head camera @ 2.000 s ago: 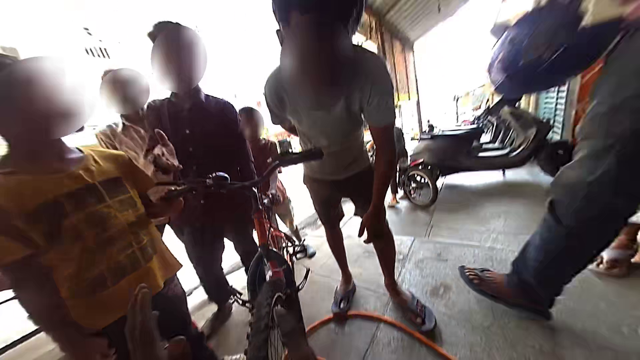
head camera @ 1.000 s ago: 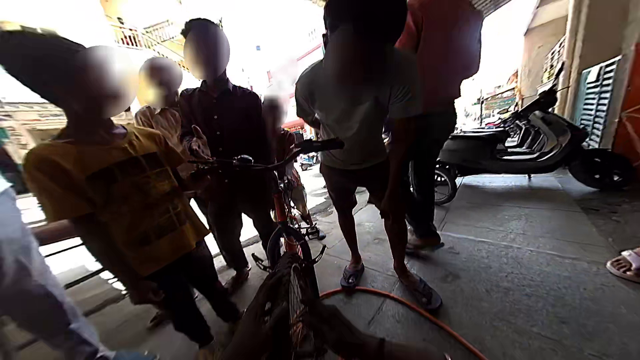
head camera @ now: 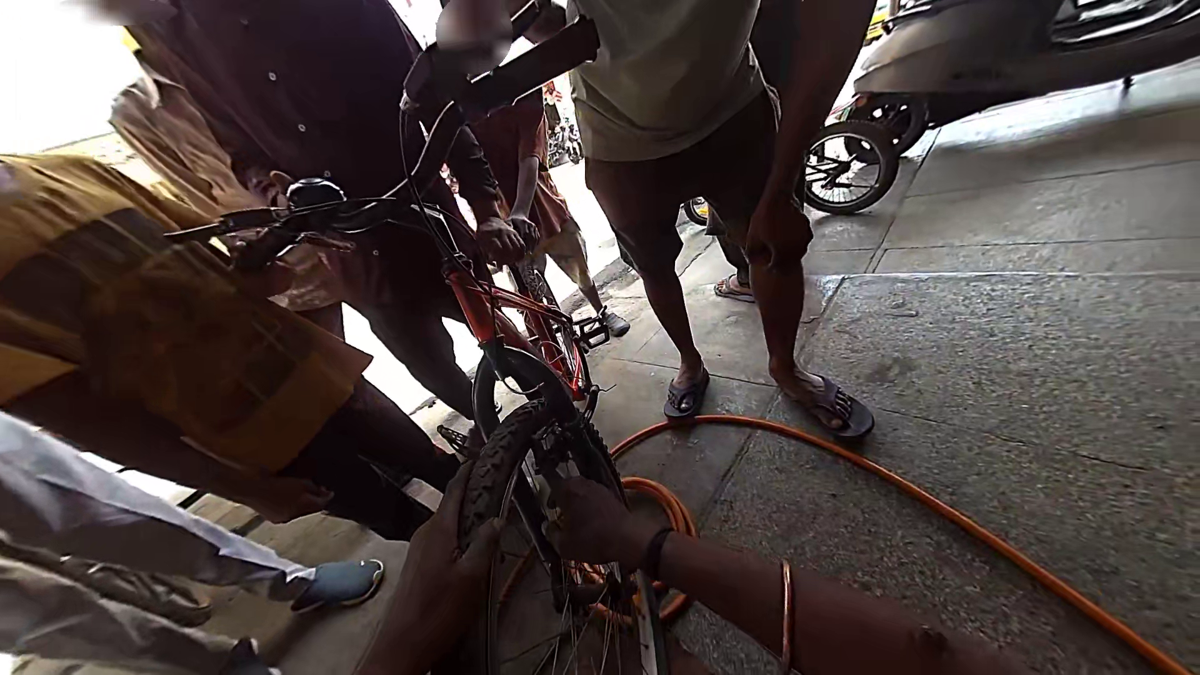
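A red bicycle point(head camera: 476, 305) stands ahead of me, its front wheel toward me. My left hand point(head camera: 455, 553) grips the knobby black tire point(head camera: 506, 448) at the left side of that wheel, with the thumb near the rim. Between the fork and the spokes is my right hand point(head camera: 595, 520), wearing a dark band on the wrist and a metal bangle farther up the forearm. Its fingertips are hidden near the wheel, so what they touch cannot be told. The handlebar point(head camera: 422, 173) is turned at an angle, above and beyond the wheel.
An orange hose point(head camera: 900, 483) curves over the paved floor point(head camera: 1012, 375), with coils beside the wheel. A person in sandals point(head camera: 832, 408) stands just beyond it. Several people crowd the left side, one in a blue shoe point(head camera: 339, 583). A parked scooter point(head camera: 984, 56) is at the upper right.
The view has tilted down closer to the front wheel. My left hand, raised and off the wheel two seconds ago, is now on the tire. The person in a red top behind is out of view.
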